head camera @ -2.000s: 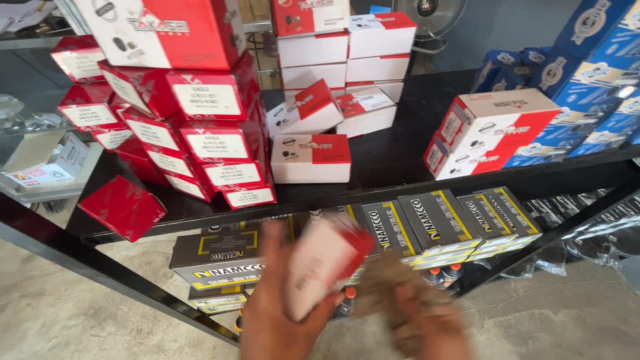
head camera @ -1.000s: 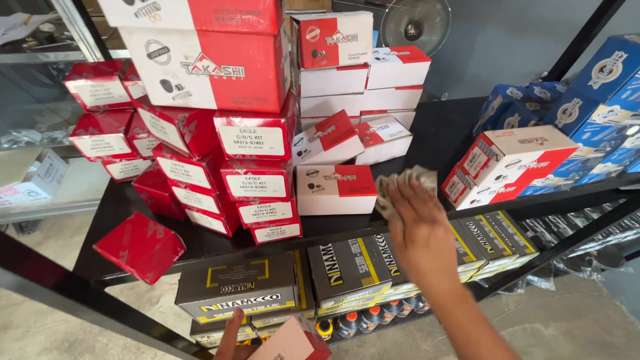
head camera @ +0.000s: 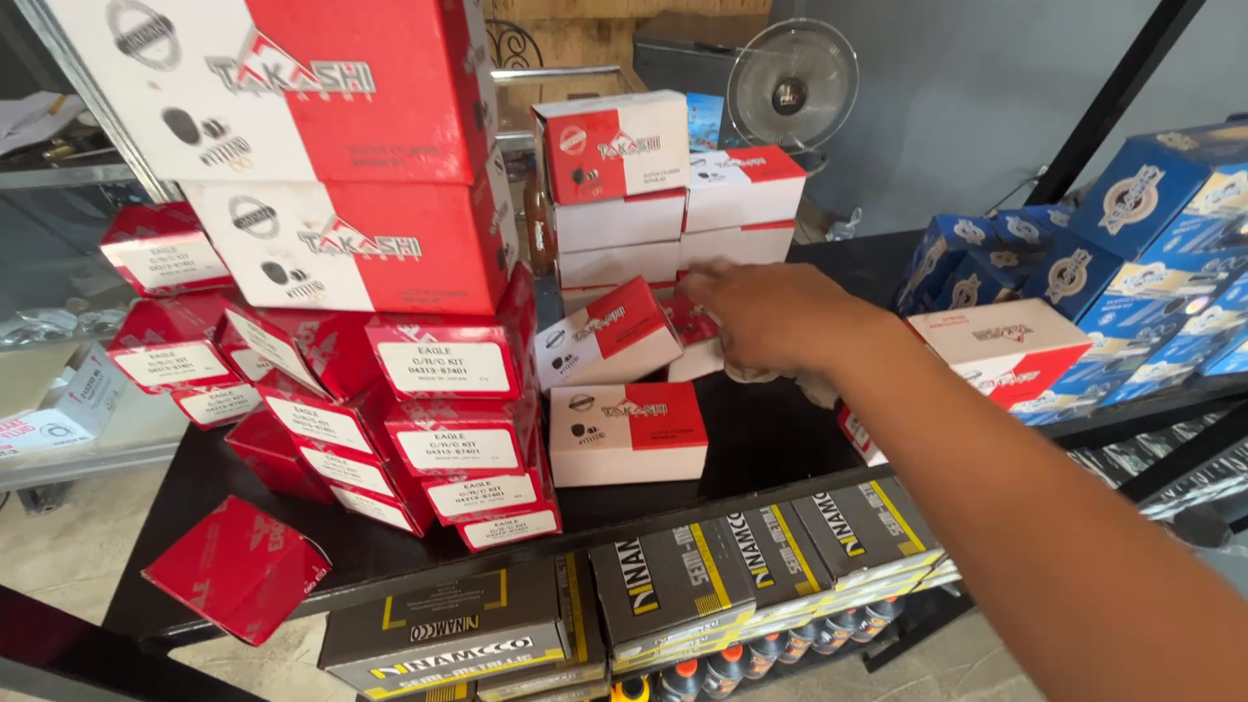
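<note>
My right hand (head camera: pixel 770 317) reaches over the black shelf, its fingers at a small red and white Takashi box partly hidden beneath them. A crumpled grey-brown cloth (head camera: pixel 795 382) shows under the palm, held against the shelf side of the hand. Just left of it a Takashi box (head camera: pixel 609 336) leans at a tilt, and another Takashi box (head camera: pixel 629 434) lies flat near the shelf's front edge. Behind the hand stand stacked white and red boxes (head camera: pixel 619 219). My left hand is out of view.
Red Eagle boxes (head camera: pixel 448 370) with large Takashi boxes (head camera: pixel 341 244) on top stand at left; one red box (head camera: pixel 239 570) sits at the shelf's left front corner. Blue boxes (head camera: pixel 1121 253) stand at right. Namcco boxes (head camera: pixel 444 624) fill the lower shelf. A fan (head camera: pixel 792 93) is behind.
My right hand with the cloth has moved farther back over the shelf, to the small box. My left hand and the box it held have left the view.
</note>
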